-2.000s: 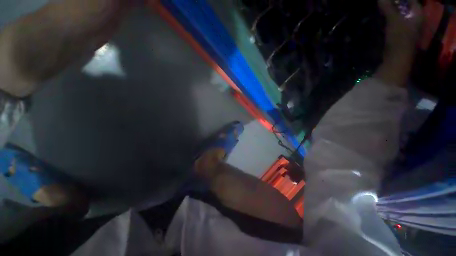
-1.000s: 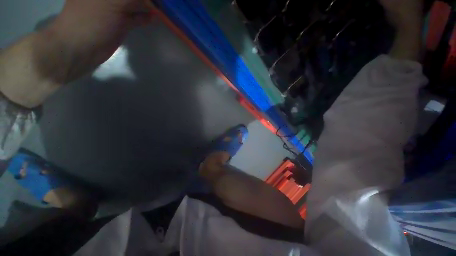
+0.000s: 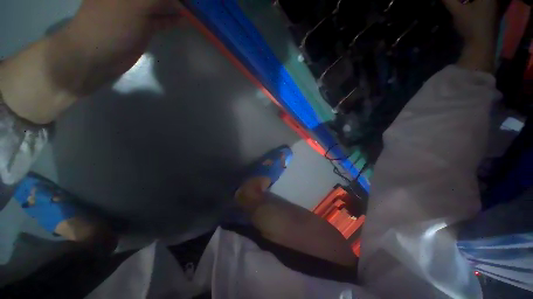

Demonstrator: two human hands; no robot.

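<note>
My left hand [image 3: 125, 38] is at the top left, blurred, its fingers beside the upper end of a red-orange strip and partly cut off by the top edge. My right hand [image 3: 476, 32] is at the top right, over the far side of the dark rack [image 3: 374, 70]; its fingertips are cut off by the top edge, and what they hold cannot be told. The rack carries rows of thin pale curved wires [image 3: 340, 98]. Its long blue edge [image 3: 263, 61] runs diagonally between red-orange and green strips.
Stacked red-orange trays [image 3: 338, 213] lie below the rack edge, with a thin black cable [image 3: 336, 169] above them. More red-orange plastic [image 3: 514, 29] is at the top right. Whitish-blue folds [image 3: 502, 254] hang at the lower right. My blue sandals stand on the grey floor [image 3: 146, 152].
My right hand has moved up towards the top edge, and the violet glow at its fingers is out of sight. My left hand appears slightly further right. The rack view has shifted a little.
</note>
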